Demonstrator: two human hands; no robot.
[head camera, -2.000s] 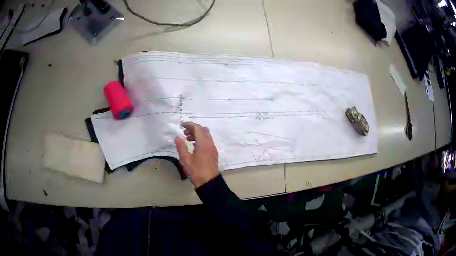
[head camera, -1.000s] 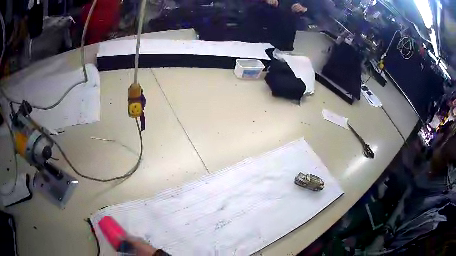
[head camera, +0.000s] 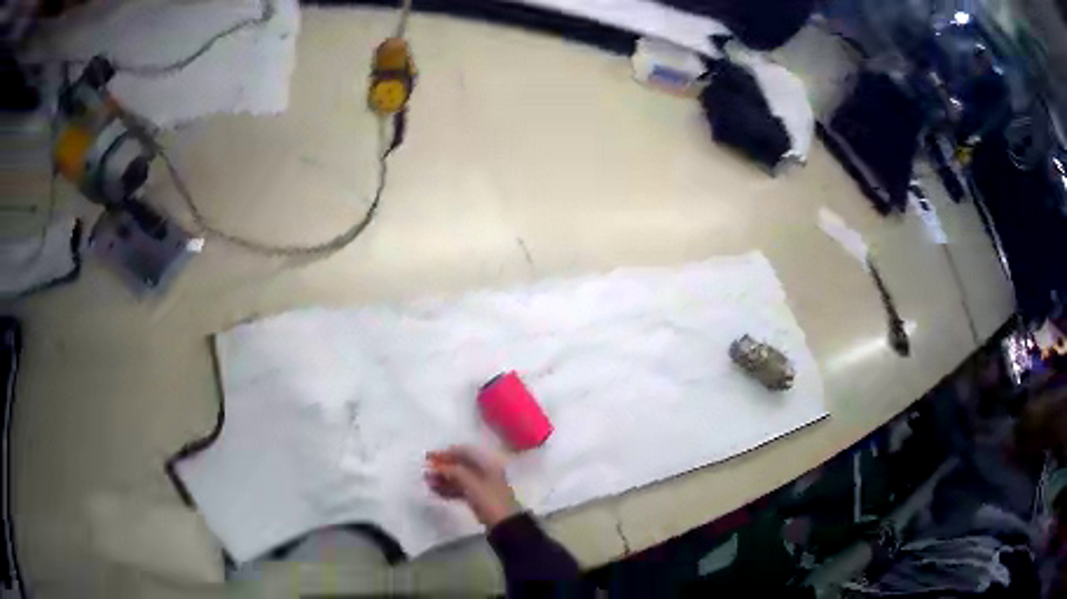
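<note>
A white paper pattern (head camera: 655, 339) lies over dark cut plies, whose edges (head camera: 219, 386) show at the left and along the lower curve. A red-pink thread cone (head camera: 515, 411) lies on its side on the paper, just above my right hand. My right hand (head camera: 463, 479) is over the lower middle of the paper, blurred, with its fingers bent towards the left. Whether it pinches anything is too blurred to tell. A lumpy metallic weight (head camera: 763, 363) rests on the paper's right end. My left hand is out of the picture.
A yellow-and-silver cutting machine (head camera: 111, 158) stands upper left on its metal base. Its cable loops to a yellow connector (head camera: 391, 77). Shears (head camera: 889, 310) and a paper slip (head camera: 842, 234) lie at the right. A plastic box (head camera: 667, 66) and dark fabric (head camera: 743, 114) are beyond.
The thread cone has moved right, from the paper's left end to its middle. My right hand was at the cone a second ago and is now below it, apart. The view has shifted.
</note>
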